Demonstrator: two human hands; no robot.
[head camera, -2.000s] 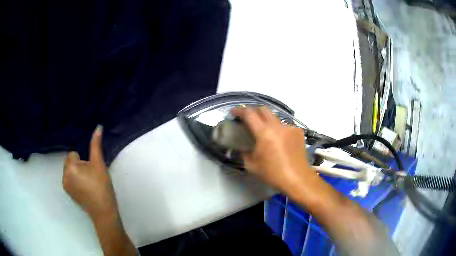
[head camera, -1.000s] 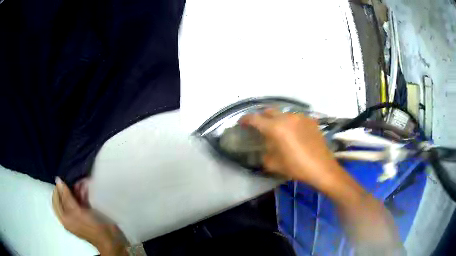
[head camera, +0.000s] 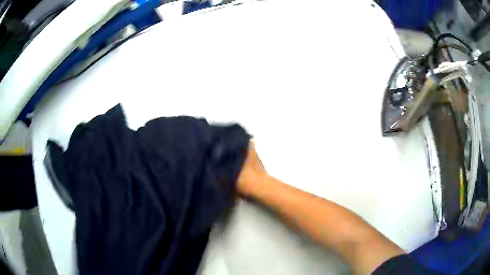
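The dark navy denim garment lies bunched on the left part of the white pressing table. My right hand holds the garment's right edge, its fingers partly hidden by the cloth. My left hand is not in view. The steam iron stands at the table's right edge with its worn handle towards the right, and no hand is on it.
The brown iron rest runs along the right edge, with hoses and cables around it. A blue crate is at the top right. A white curved board with blue below is at the upper left.
My right hand has let go of the iron, now at the table's right edge, and has taken hold of the garment. The garment is bunched up. My left hand has gone out of view.
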